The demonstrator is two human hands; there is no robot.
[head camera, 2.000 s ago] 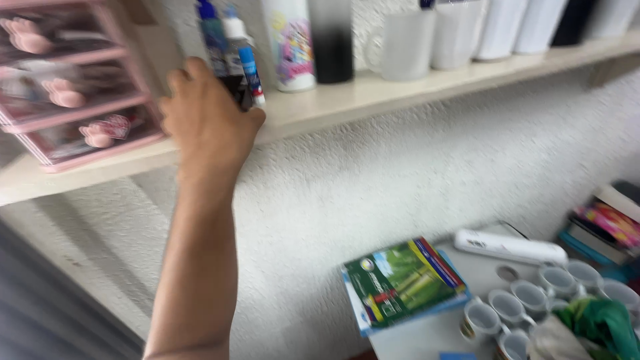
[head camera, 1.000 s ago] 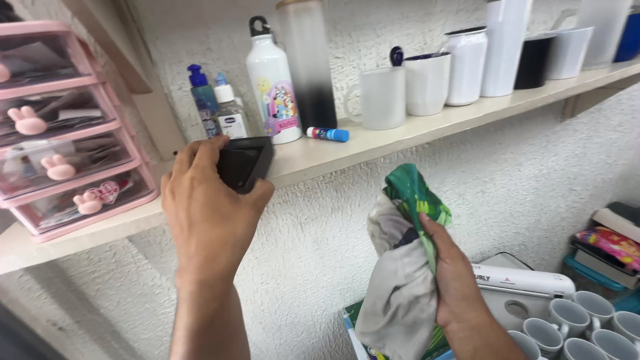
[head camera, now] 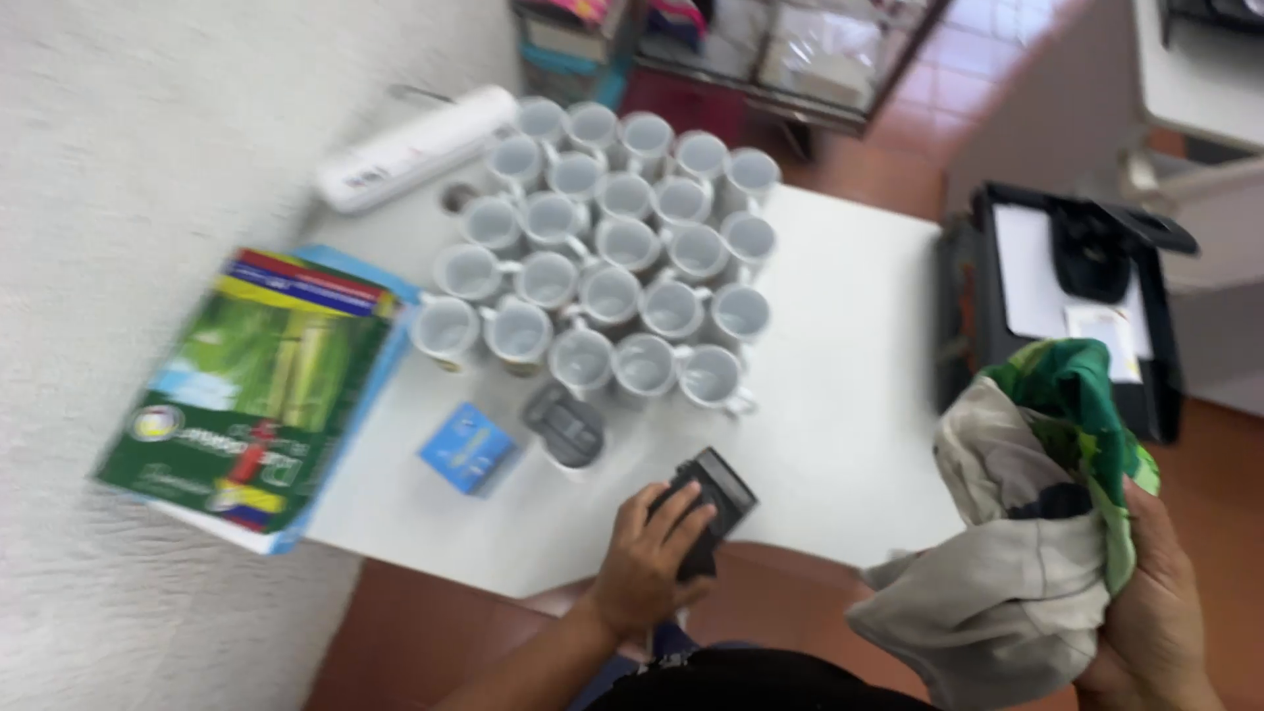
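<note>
My left hand [head camera: 647, 558] holds a flat black case or box [head camera: 713, 504] at the near edge of the white table [head camera: 839, 395]. At the right, my right hand [head camera: 1150, 602] grips a bunched grey and green cloth [head camera: 1027, 583], held out beyond the table's edge. Rows of white mugs [head camera: 627, 242] stand on the table beyond my left hand. Between the mugs and that hand lie a dark grey object [head camera: 565, 427], too blurred to name, and a small blue box [head camera: 466, 447].
Green paper packs [head camera: 257, 395] lie at the left by the white wall. A long white device [head camera: 420, 148] rests behind them. An open black case [head camera: 1076, 276] with papers is at the right, and a shelf rack [head camera: 760, 59] stands beyond the table.
The view has swung from the wall shelf down to the table. My left hand, on the black case at the shelf one second ago, now has it by the table. My right hand still holds the cloth.
</note>
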